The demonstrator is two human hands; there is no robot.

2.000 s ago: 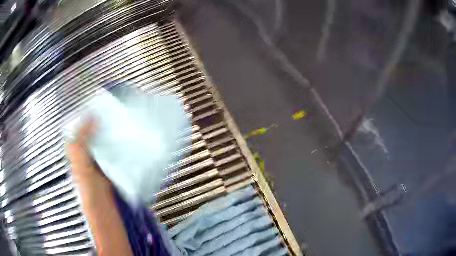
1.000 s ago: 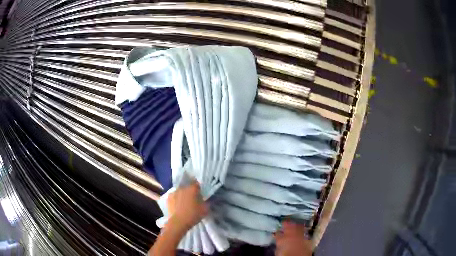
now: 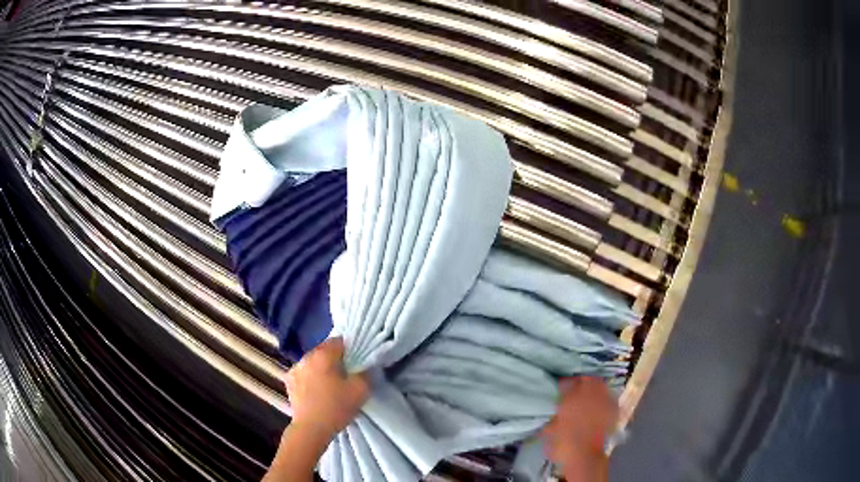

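Note:
A light blue fabric bundle [image 3: 424,207] lies folded over in pleats on the metal slat rack [image 3: 556,122]. A navy fabric part [image 3: 292,245] shows in the fold at its left. My left hand [image 3: 325,386] is closed on the gathered light blue pleats near the bottom, where they fan out below it. My right hand [image 3: 580,424] is blurred at the lower right end of the light blue fabric, by the rack's edge. Its fingers are not clear, so I cannot tell whether it grips the cloth.
The rack's pale edge rail [image 3: 684,273] runs down the right side. Beyond it is a grey floor [image 3: 773,122] with small yellow marks. More dark and shiny slats curve away at the left and lower left.
The pleated ends at the right are drawn closer together and bunched lower. The folded bundle has tilted and spread slightly right. My left hand has moved slightly down and left; my right hand has moved slightly right.

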